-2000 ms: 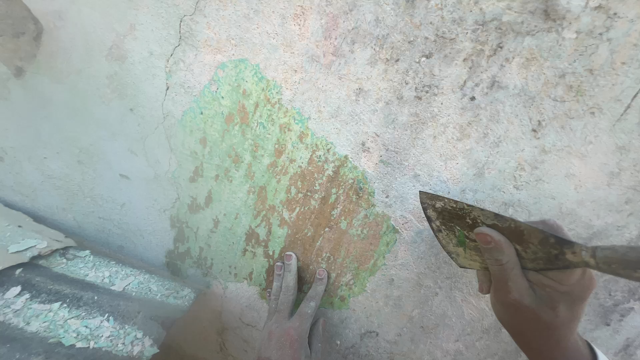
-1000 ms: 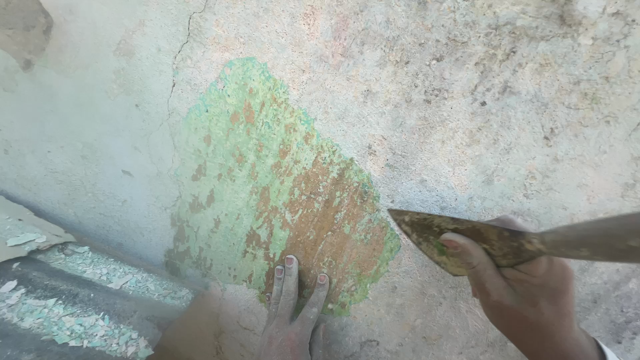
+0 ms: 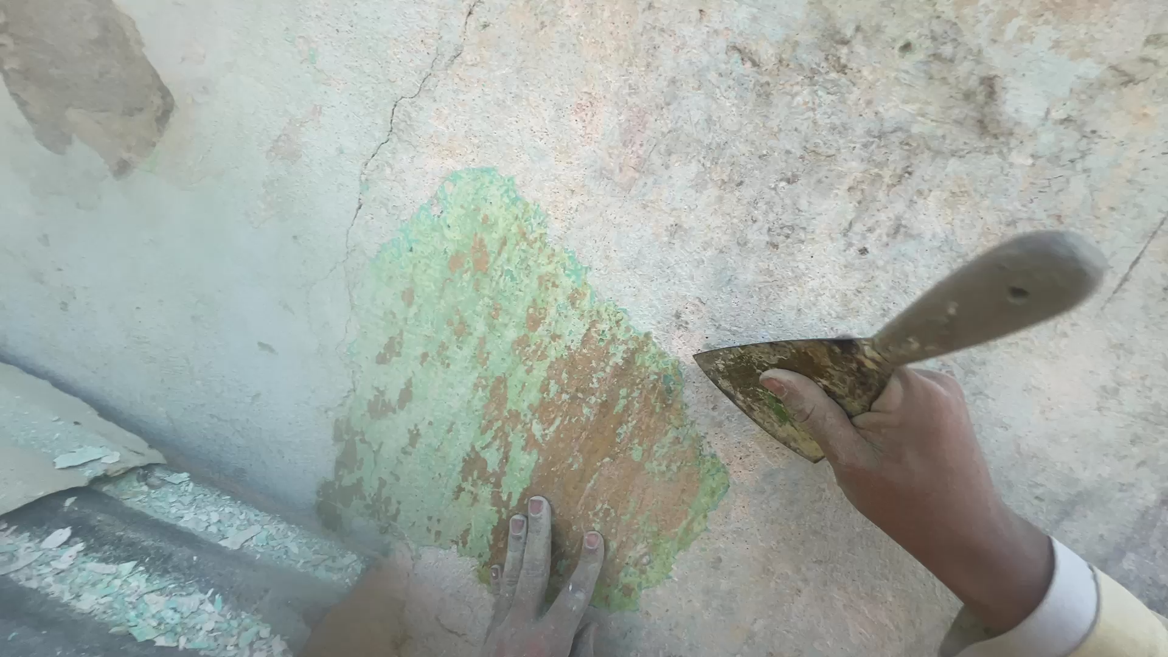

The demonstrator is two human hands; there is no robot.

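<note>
My right hand (image 3: 899, 456) grips a triangular metal scraper (image 3: 794, 388) by its blade, thumb on the stained face, with the pale handle pointing up and right. One blade corner lies at or just off the right edge of a scraped patch (image 3: 547, 383) on the plaster wall (image 3: 693, 210); contact cannot be told. Green paint and bare brown areas show in that patch. Dusty and with fingers spread, my left hand (image 3: 543, 593) rests on the patch's lower edge, holding nothing.
Paint flakes (image 3: 137, 593) lie in the troughs of a dark corrugated sheet (image 3: 173, 538) at lower left. Beside them is a pale broken piece (image 3: 55, 438) with chips on it. A crack (image 3: 392, 119) runs down the wall, and a grey-brown patch (image 3: 87, 82) shows at upper left.
The scraper has turned in my right hand, its handle swinging from rightward to up and right. Its tip first moved left towards the patch edge. My left hand has stayed at the patch's lower edge.
</note>
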